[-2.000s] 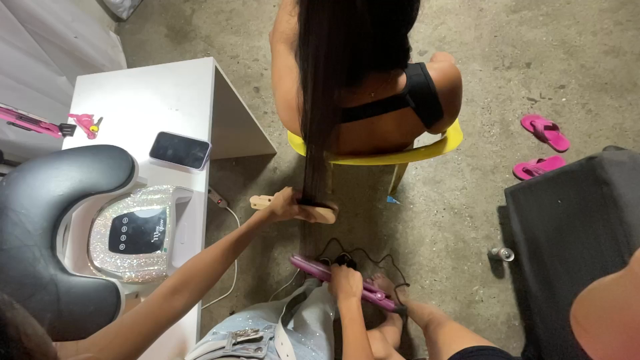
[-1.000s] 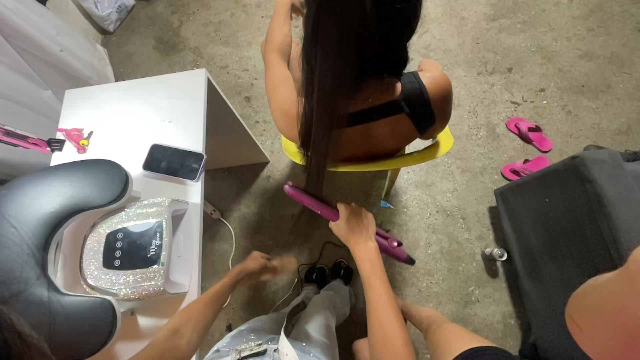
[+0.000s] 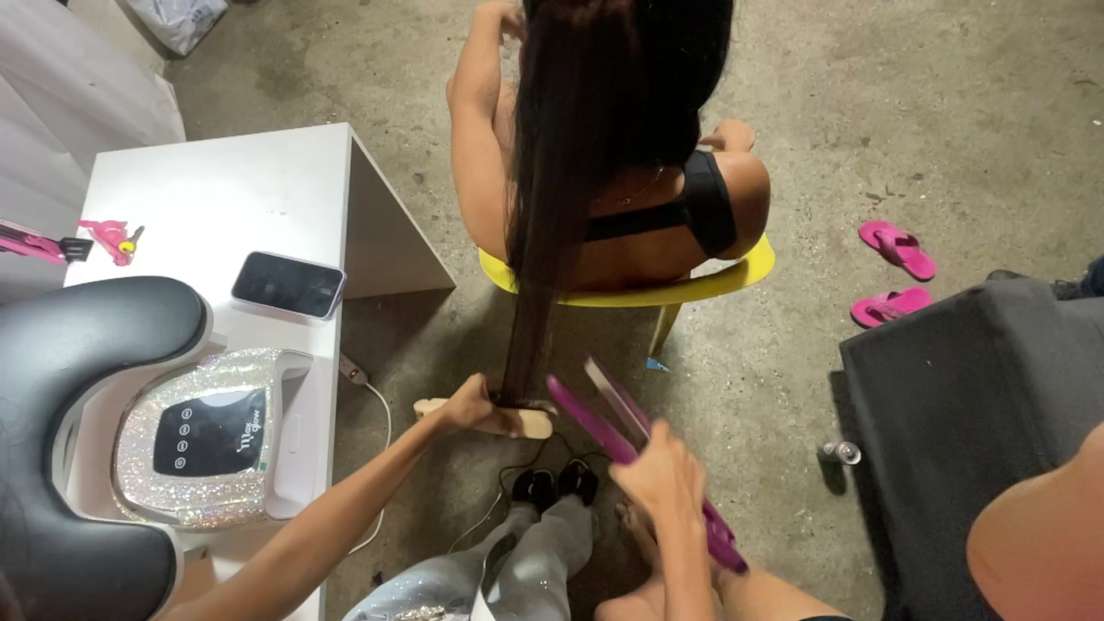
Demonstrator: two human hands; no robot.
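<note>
My left hand (image 3: 470, 407) grips a pale wooden hairbrush (image 3: 528, 423) at the lower ends of long dark hair (image 3: 539, 293). The hair hangs down the back of a person (image 3: 642, 259) seated on a yellow chair (image 3: 724, 285). To the right, my right hand (image 3: 660, 470) is closed around a magenta hair straightener (image 3: 716, 530). Its two plates stand apart, pointing up and left, with no hair between them. The brush's bristles are mostly hidden by the hand and hair.
On the white table (image 3: 207, 190) at left are a smartphone (image 3: 289, 285), a glittery nail lamp (image 3: 194, 444), a black cushioned armrest (image 3: 95, 328) and pink clips. A power strip and cords lie on the floor. Pink flip-flops (image 3: 897, 250), a can (image 3: 841, 453) and a black-covered surface (image 3: 975, 414) are at right.
A second ago the straightener was closed near the hair ends; it is now lower right with its plates apart. My left hand, then lower and without the brush, has the brush at the hair.
</note>
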